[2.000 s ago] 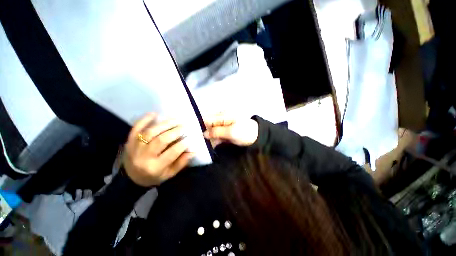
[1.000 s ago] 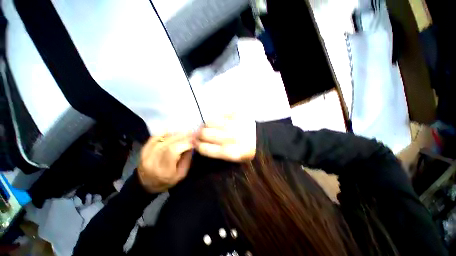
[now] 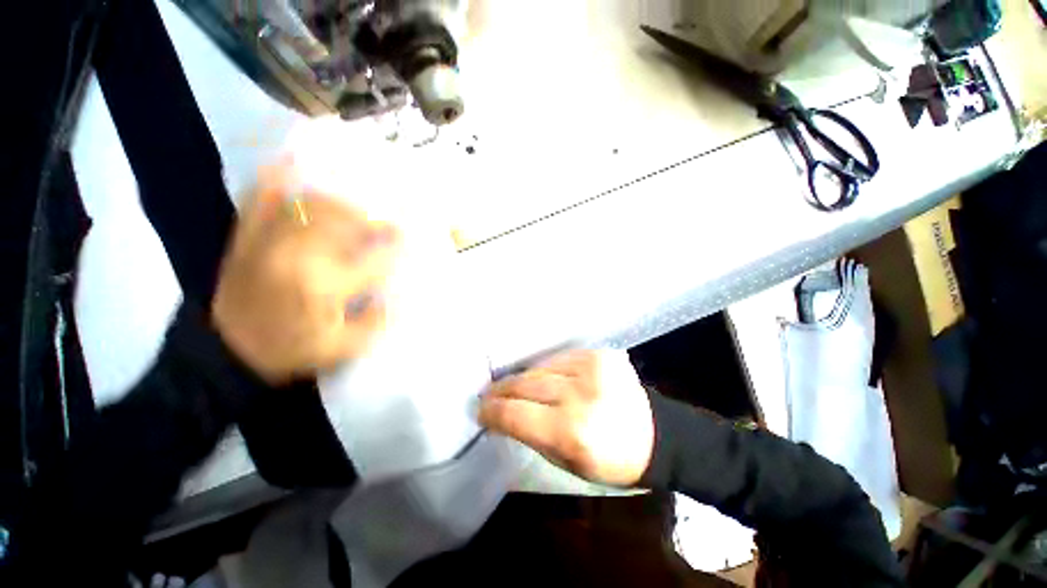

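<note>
A pale fabric panel (image 3: 402, 419) lies over the front of the white machine table and hangs down past its edge. A black fabric band (image 3: 172, 172) runs down its left side. My right hand (image 3: 574, 416) pinches the panel's thin dark edge near the table front. My left hand (image 3: 304, 276) is blurred over the panel, left of my right hand; whether its fingers grip the cloth cannot be told. The sewing machine head (image 3: 425, 69) is above my left hand. The needle area is washed out by glare.
Black shears (image 3: 832, 155) lie on the table (image 3: 620, 253) at the right. Pale cut pieces (image 3: 832, 379) are stacked low at right, beside a cardboard box (image 3: 936, 264). Black cloth (image 3: 46, 172) is at the far left.
The view has moved up to the machine head and shears. My hands, close together before, are now apart, with my left hand further left and up. The panel now lies across the table edge.
</note>
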